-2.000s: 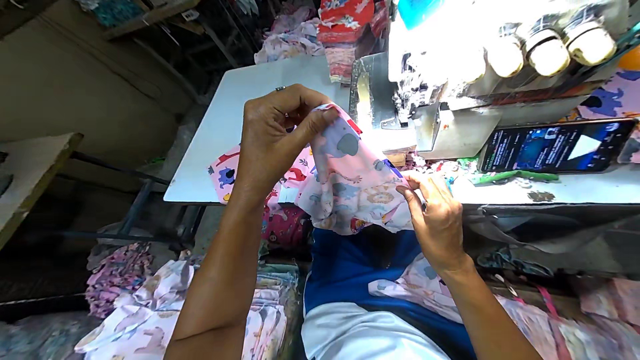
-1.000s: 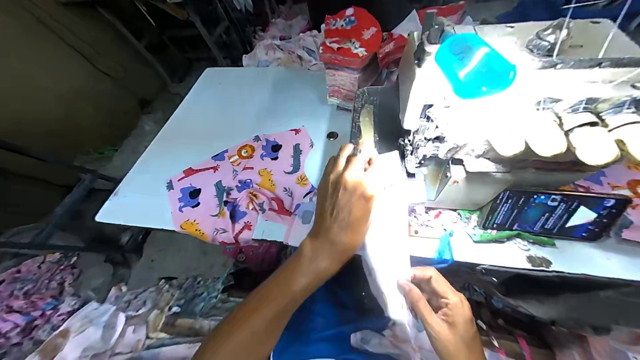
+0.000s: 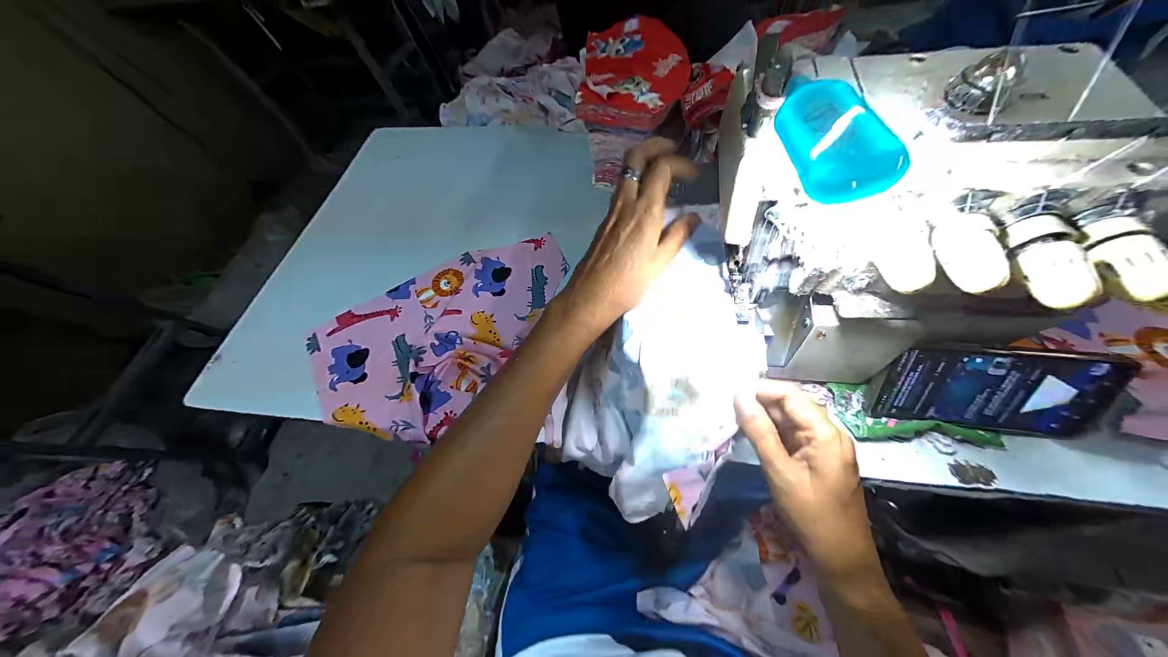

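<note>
A pale printed cloth (image 3: 680,356), washed out by the lamp, lies at the needle area of an industrial sewing machine (image 3: 839,338) and hangs over the table's front edge. My left hand (image 3: 639,228), a ring on one finger, rests at the cloth's far end with fingers spread and slightly blurred. At the cloth's near right edge, my right hand (image 3: 803,447) pinches it between thumb and fingers. Pink cloth with animal prints (image 3: 456,319) lies on the table to the left, partly behind my left forearm.
A white tabletop (image 3: 365,201) extends left. Stacked red printed pieces (image 3: 634,73) stand at the back. Thread cones or spools (image 3: 1049,255) and a blue translucent guard (image 3: 839,141) are on the machine. A phone (image 3: 1004,388) leans at right. Fabric heaps (image 3: 73,547) lie below left.
The pale cloth, held up in the air two seconds ago, is now down beside the needle. My left hand has moved toward the back since one second ago, its fingers more spread.
</note>
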